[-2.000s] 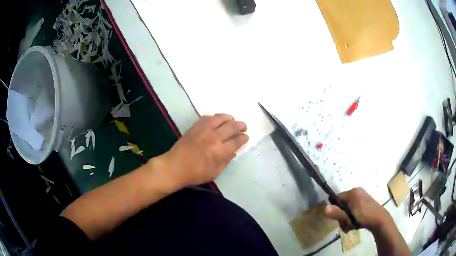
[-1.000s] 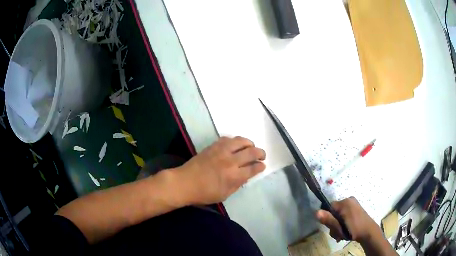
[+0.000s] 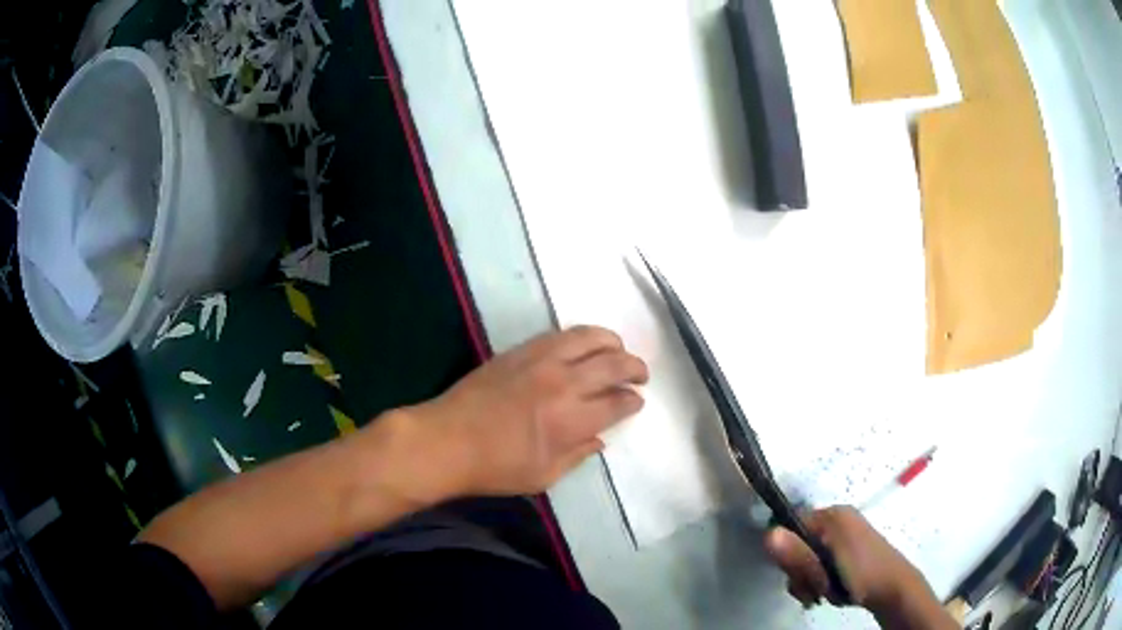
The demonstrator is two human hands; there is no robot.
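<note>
White sheet material (image 3: 591, 135) lies on the pale table. Long dark shears (image 3: 720, 388) lie across it, the tip pointing up and away from me, the blades close together. My right hand (image 3: 843, 560) grips the shear handles at lower right. My left hand (image 3: 541, 412) lies flat on the sheet's left edge, fingers together and bent, left of the blades; whether it pinches the sheet is unclear. A black bar weight (image 3: 765, 111) rests on the sheet. A tan card pattern piece (image 3: 990, 246) lies at upper right, with a red-ended pen (image 3: 914, 469) below it.
A round whitish bin (image 3: 160, 209) with white scraps stands on the dark green floor at left, with offcuts (image 3: 246, 55) around it. The red table edge (image 3: 431, 203) runs beside my left hand. Dark tools (image 3: 1009, 542) lie at lower right.
The sheet, weight, tan pattern and pen have shifted down in view. More of the tan pattern and weight shows. The shears lie further along the sheet, with my left hand still beside them.
</note>
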